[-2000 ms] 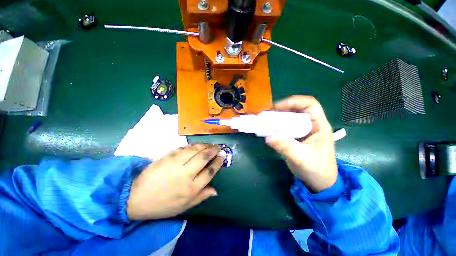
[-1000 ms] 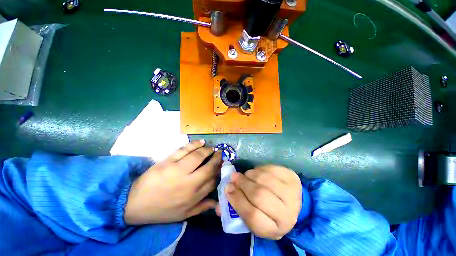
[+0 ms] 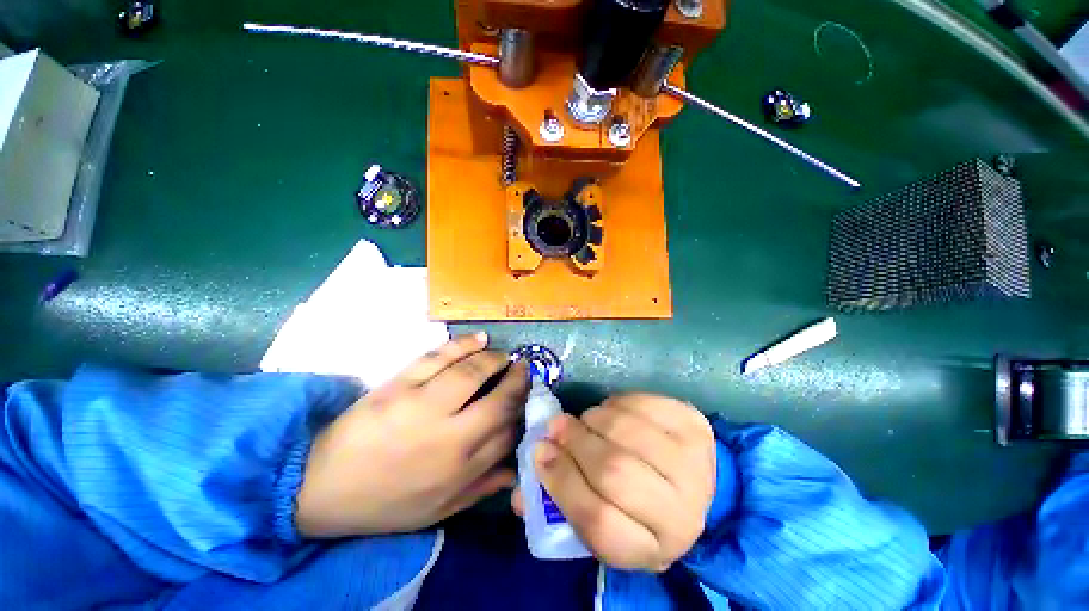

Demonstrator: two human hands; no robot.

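Observation:
A small round component (image 3: 543, 362) lies on the green mat just in front of the orange press base. My left hand (image 3: 412, 442) rests palm down, its fingertips on the component's left edge, holding it. My right hand (image 3: 627, 483) is closed around a white squeeze bottle (image 3: 549, 513) and tips it so its narrow tip meets the component. The exact contact point is partly hidden by the fingers. The toggle press (image 3: 549, 292) stands behind, its notched dark nest (image 3: 554, 228) empty below the raised plunger (image 3: 621, 42).
A white wipe (image 3: 352, 316) lies left of the base. Loose round components lie left (image 3: 388, 197), far left and right (image 3: 786, 107). A white stick (image 3: 791, 345) and ridged block (image 3: 926, 245) are right. A thin rod (image 3: 764, 134) crosses the press. A white box (image 3: 42, 149) is far left.
The bottle has come down from over the press base, its tip now at the component. My left hand stays on the component. The loose components at the back have shifted left along the mat.

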